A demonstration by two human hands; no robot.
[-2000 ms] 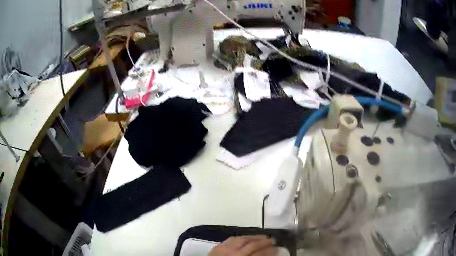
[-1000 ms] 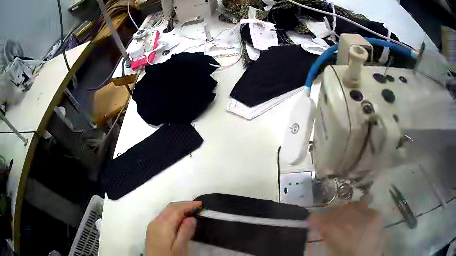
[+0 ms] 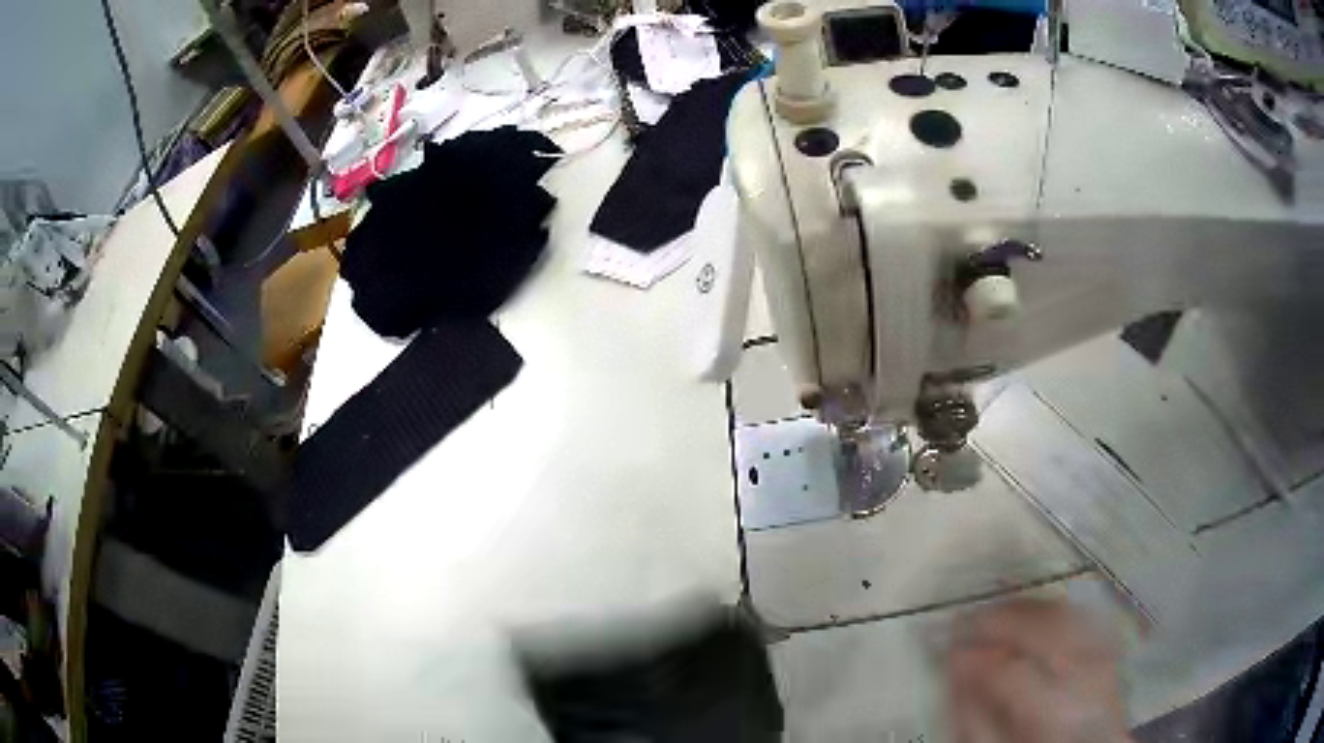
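Note:
A dark fabric piece [image 3: 661, 685] is at the bottom centre, blurred and cut off by the lower edge, with a pale blur along its top. My right hand [image 3: 1034, 671] is at the bottom right, over the table's front part, strongly blurred; whether it holds anything cannot be told. My left hand is not in view. The cream-white sewing machine head [image 3: 944, 218] stands above the silver needle plate [image 3: 791, 473]. No fabric shows at the needle. A white strip with thin lines [image 3: 1082, 486] lies slanted on the table right of the needle.
A ribbed dark piece [image 3: 404, 430] lies at left, below a jagged black stack [image 3: 450, 230]. Angular dark pieces [image 3: 675, 163] lie on white pattern paper [image 3: 639, 261]. A white lamp paddle [image 3: 714, 290] hangs left of the machine head. Papers and a pink item [image 3: 372, 153] are behind.
The view has shifted towards the machine. The template and dark piece are no longer held between both hands; my left hand has left view. The dark piece is lower, and a white strip now shows at right.

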